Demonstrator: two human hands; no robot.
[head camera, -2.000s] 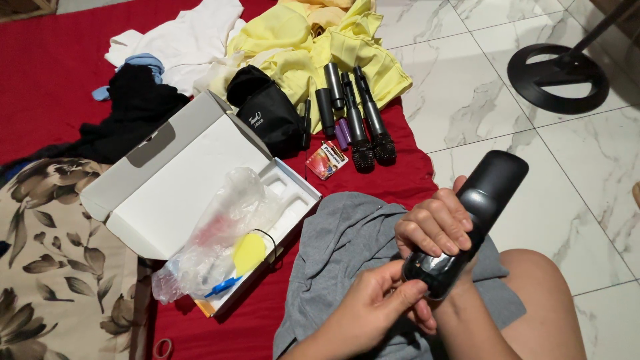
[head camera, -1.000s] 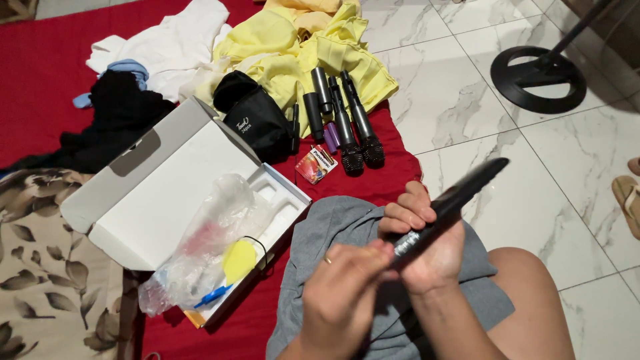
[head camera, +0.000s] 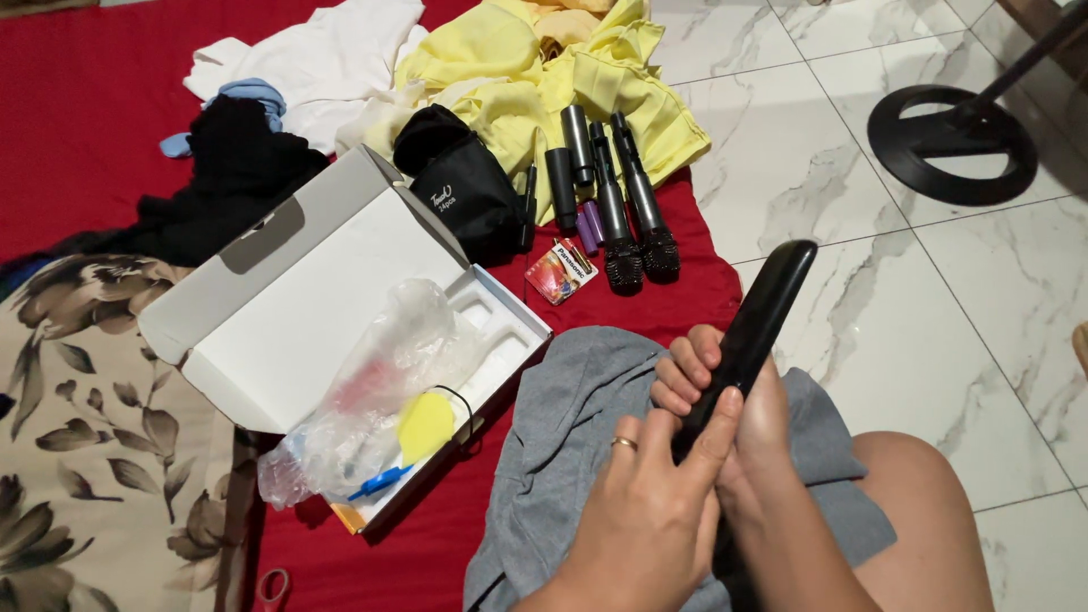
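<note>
A long glossy black handheld device, its exact kind unclear, slants up over my lap. My right hand is wrapped around its middle, with the fingertips showing on the left side. At its lower part is my left hand, wearing a ring, the index finger lying along the black surface and the other fingers bent around the edge; the thumb and the device's lower end are hidden. Beyond my hands two microphones lie on the red cloth, beside dark cylinders, purple batteries and a Panasonic battery pack.
An open white box holds a clear plastic bag. Near it are a black pouch, yellow cloth, white clothing and black clothing. A round black stand base is on the tiles; part of some scissors shows below.
The black device has been turned from its broad face to a narrower side. My left hand has shifted on its lower part, while the right hand still holds it.
</note>
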